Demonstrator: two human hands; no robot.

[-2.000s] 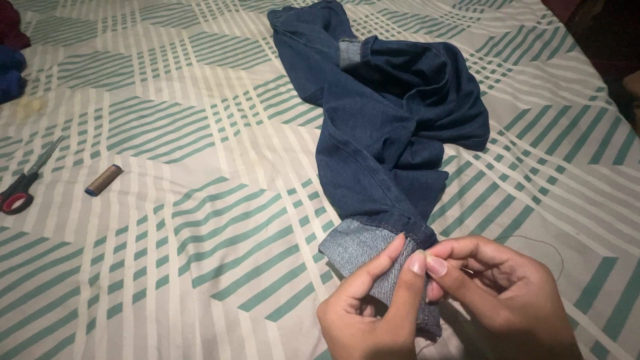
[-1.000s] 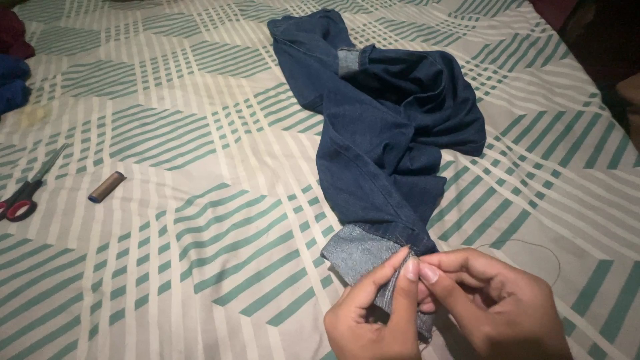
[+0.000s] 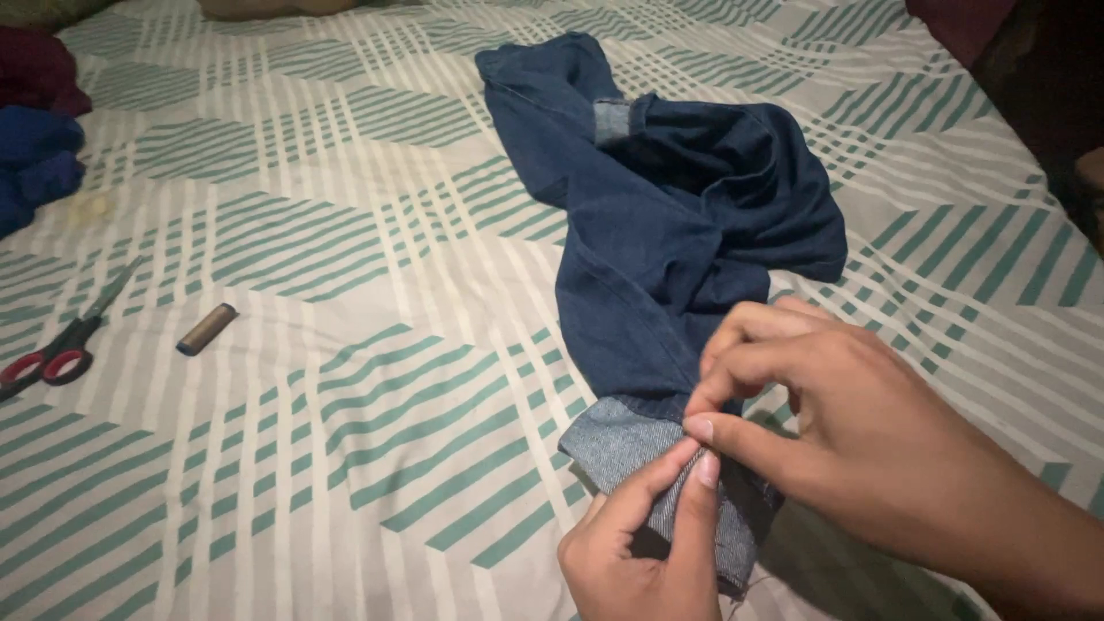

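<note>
Dark blue denim trousers (image 3: 638, 259) lie crumpled on the bed, with the near leg's hem turned up into a lighter cuff (image 3: 617, 440). My left hand (image 3: 647, 535) pinches the cuff between thumb and forefinger near its upper edge. Just above and right of those fingertips, my right hand (image 3: 802, 405) has its thumb and forefinger together at the seam where the cuff meets the leg. Whether a needle is between them I cannot tell. A second, smaller turned-up cuff (image 3: 613, 121) shows farther up the trousers.
Scissors with red and black handles (image 3: 62, 349) lie at the left on the patterned bedsheet (image 3: 414, 423). A small thread spool (image 3: 207, 329) lies to their right. Blue cloth (image 3: 39, 164) and maroon cloth (image 3: 39, 73) are at the far left edge.
My right hand has turned and risen, its fingers now curled above the cuff's seam. My left hand still pinches the cuff. The loop of thread seen earlier at the right no longer shows.
</note>
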